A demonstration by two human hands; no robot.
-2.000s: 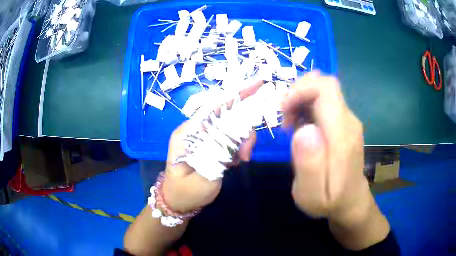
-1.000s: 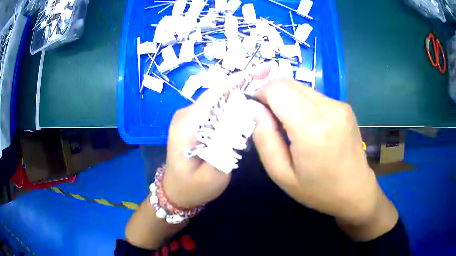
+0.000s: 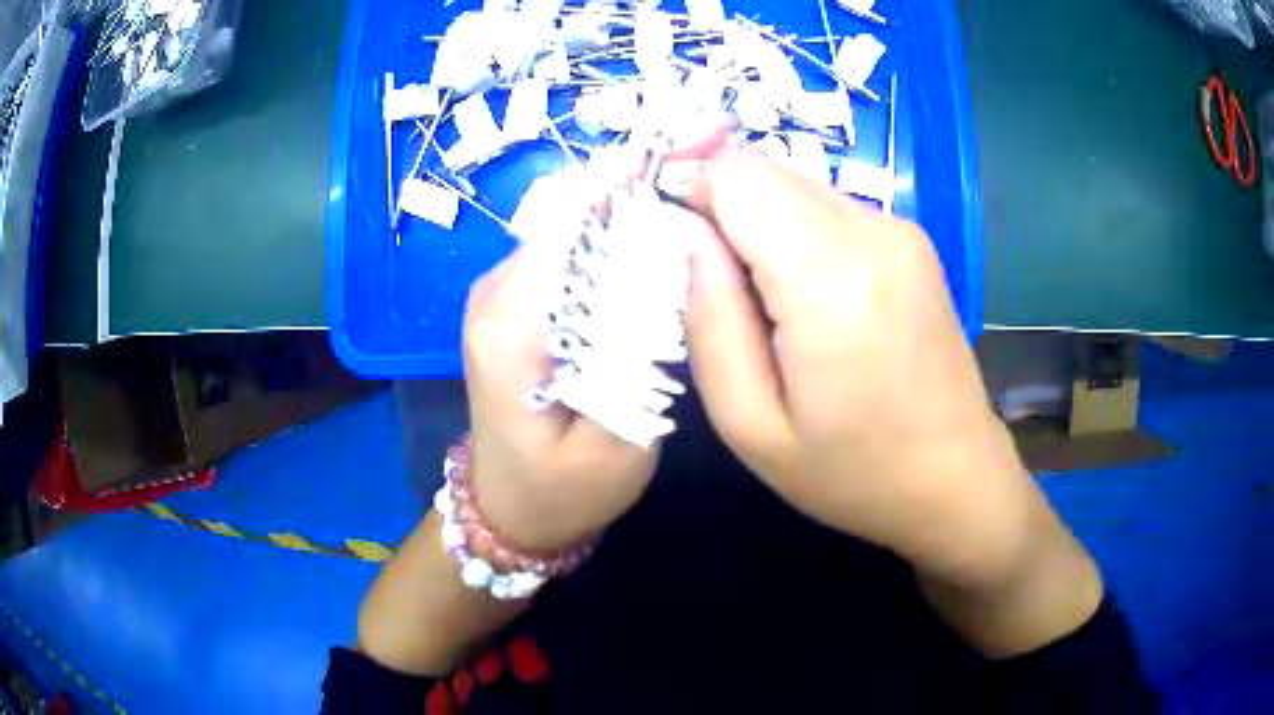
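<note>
My left hand (image 3: 538, 377), with a beaded bracelet at the wrist, is closed around a fanned bunch of tagged rods (image 3: 622, 321), white tags stacked to the right and ringed ends in a row on the left. My right hand (image 3: 838, 335) is at the bunch's upper end, thumb and index finger pinched on it; what lies between these fingertips is partly hidden and glaring. Beyond both hands, the blue parts tray (image 3: 366, 300) holds many loose thin rods with white tags (image 3: 429, 204).
Red-orange scissors (image 3: 1228, 129) lie on the green bench mat (image 3: 224, 238) at right. A clear box of tagged parts (image 3: 157, 49) and a blue-edged bin (image 3: 42, 182) are at left. Cardboard boxes (image 3: 119, 419) stand below the bench edge.
My right hand has come in from the right to the bunch's upper end and closed there. The bunch now stands more upright. The tray and bench have shifted up in view.
</note>
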